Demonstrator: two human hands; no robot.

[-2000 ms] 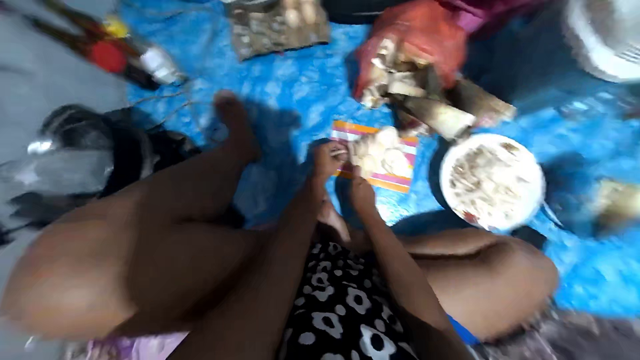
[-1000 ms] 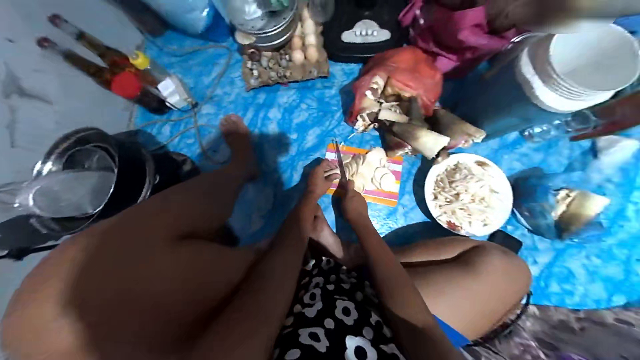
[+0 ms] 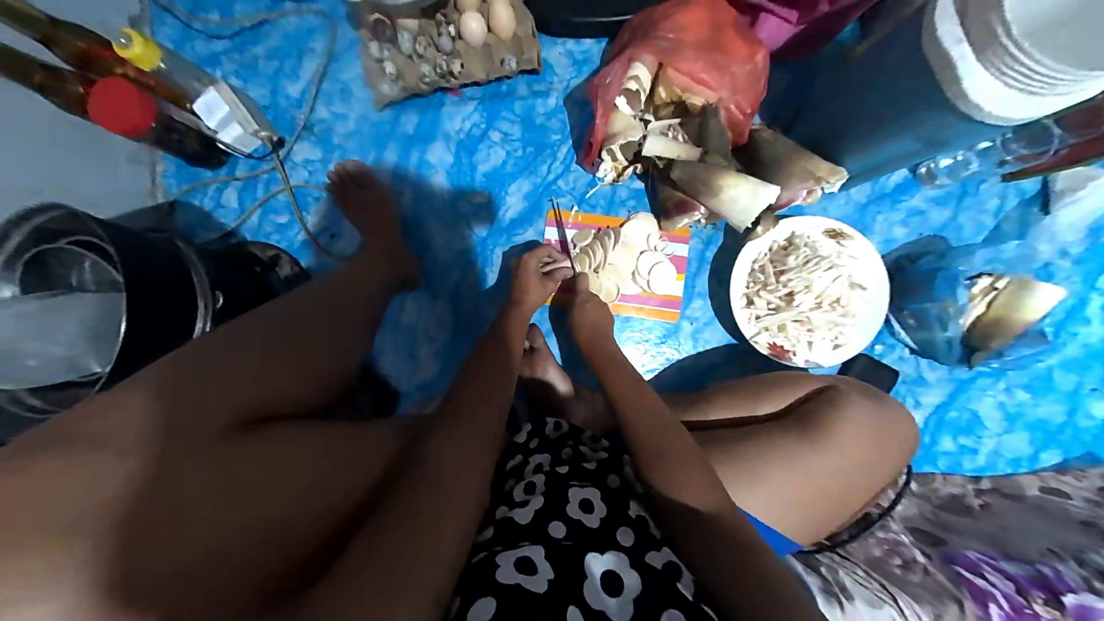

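Observation:
A knife (image 3: 562,235) points away from me, its handle inside my right hand (image 3: 590,304). My left hand (image 3: 536,274) holds pale slices against the left side of the blade. Both hands are over the left edge of a striped cutting board (image 3: 660,308) in orange, pink and white. Round pale slices (image 3: 639,250) lie overlapping on the board, right of the knife. Farther right, a white bowl (image 3: 878,289) holds thin pale strips (image 3: 802,289). Behind the board, thick cut pieces of bamboo shoot, it seems, (image 3: 724,191) and peelings spill from a red plastic bag (image 3: 707,52).
A blue tarp (image 3: 448,147) covers the floor. Around it are an egg carton (image 3: 457,73) with eggs, bottles (image 3: 121,108) beside a cable (image 3: 289,185), black pots (image 3: 164,302) at left, a large bucket (image 3: 862,95) and a clear plastic bag (image 3: 936,302) at right.
The view has shifted since the earlier frames. Both hands stay at the board's left side with the knife between them; nothing else has plainly moved.

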